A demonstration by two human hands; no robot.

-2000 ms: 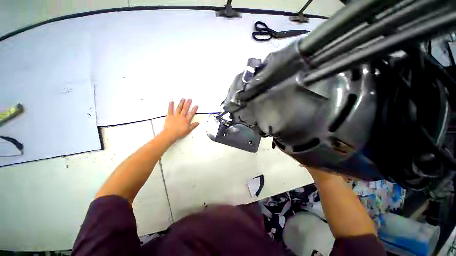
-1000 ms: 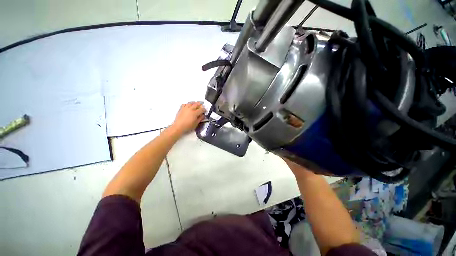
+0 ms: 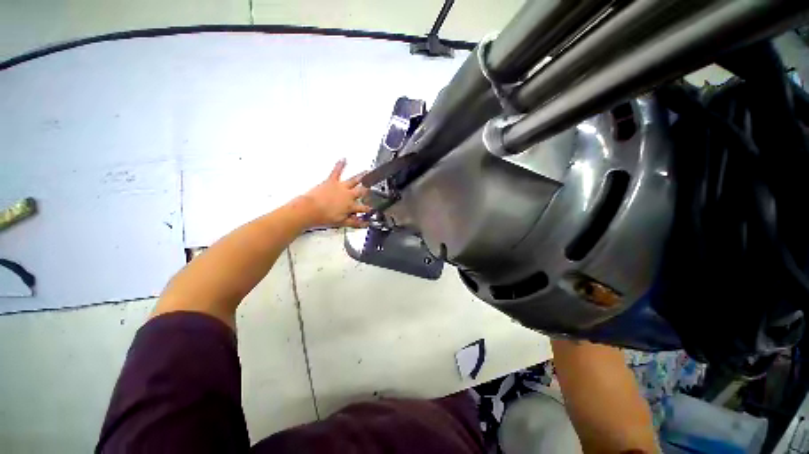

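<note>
The straight knife cutting machine, silver with black cable, fills the right half of the view. Its flat base plate shows at the front edge of the fabric lay, which has a pale top sheet. My left hand lies at the lay's edge against the machine's front, fingers apart and pointing to the machine; its fingertips are partly behind machine parts. My right hand is hidden under the motor; only the forearm shows. The blade is not clearly seen.
A small offcut lies on the table near its front edge. A yellow stick and a curved dark-edged piece lie at the far left. A lay clamp sits at the back edge. Scraps and a white bin are below.
The machine has moved left along the lay edge since the first frame, and its motor has swung in view. My left hand has shifted from flat beside the machine to against its front. The shears are out of sight.
</note>
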